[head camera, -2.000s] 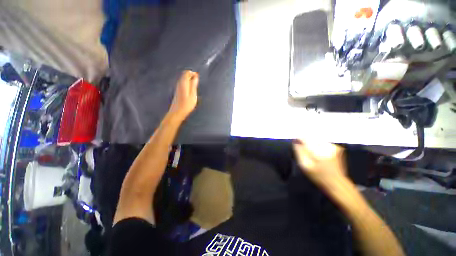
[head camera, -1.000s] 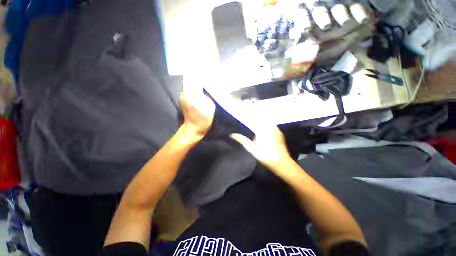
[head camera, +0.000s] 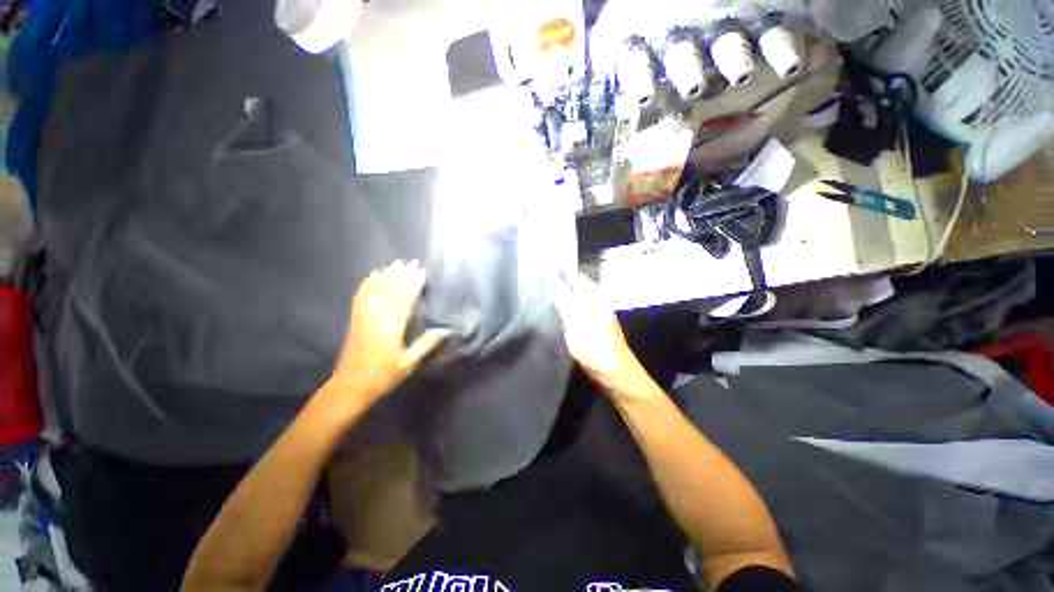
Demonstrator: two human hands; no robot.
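Note:
A dark grey cut piece (head camera: 497, 405) lies from the bright sewing area down over the table edge to my lap. My left hand (head camera: 387, 324) rests on its left side, thumb and fingers apart; whether it pinches the cloth I cannot tell. My right hand (head camera: 587, 330) is at its right edge, fingertips washed out by glare. The overlock machine (head camera: 566, 127) stands just beyond; its needle area is lost in the glare. A large dark grey panel (head camera: 220, 266) covers the table on the left.
Teal snips (head camera: 884, 204) and a black cord bundle (head camera: 734, 217) lie right of the machine. White knobs (head camera: 732, 58) are behind, a fan (head camera: 1006, 58) at upper right. Grey pieces (head camera: 878, 405) are stacked lower right. A red basket (head camera: 16, 364) is at far left.
The view has swung right. My hands first were apart, then came together with a dark piece at the table edge. Now the piece reaches the machine, with my hands on either side.

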